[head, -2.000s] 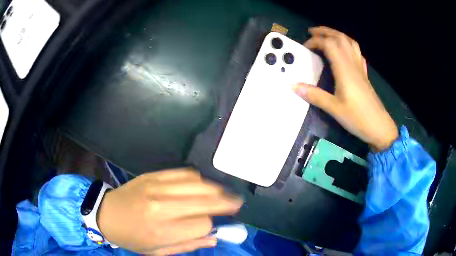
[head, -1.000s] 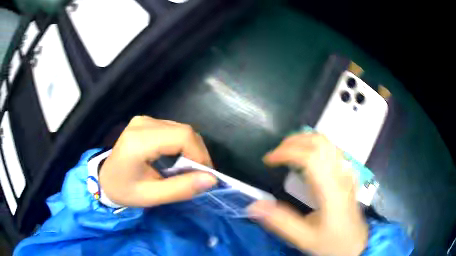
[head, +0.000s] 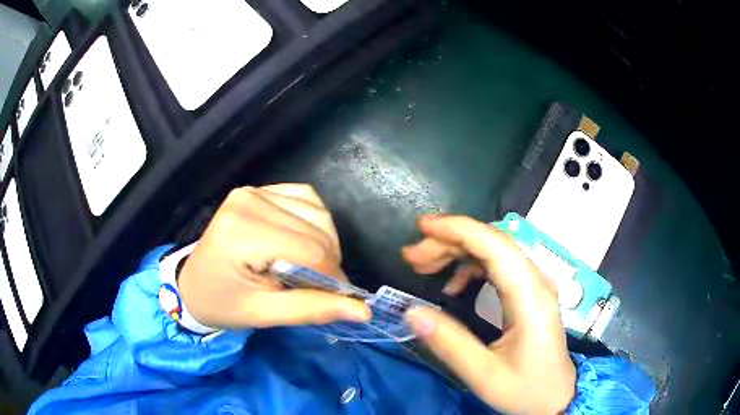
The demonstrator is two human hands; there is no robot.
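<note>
My left hand [head: 264, 259] is closed on a folded stack of glossy label sheets [head: 345, 318], held near my body. My right hand [head: 503, 324] has its thumb at the right end of the sheets, by a small label with fine print [head: 394, 301]; its fingers are apart and curled above. Whether the thumb grips the label cannot be told. A white smartphone [head: 580, 207] with three dark lenses lies on the dark fixture [head: 531, 166] at the right. The teal template [head: 596, 284] lies across the phone's lower back, partly hidden by my right hand.
Black phone trays [head: 162, 121] holding several white phones stand at the left and upper left. Two tan-gold stops [head: 589, 126] sit at the phone's top edge. The dark-green mat [head: 454, 105] lies between trays and fixture.
Since two seconds ago, the template has come onto the phone from beside it, and both hands have come together at the sheets. Since one second ago, a printed label shows at my right thumb.
</note>
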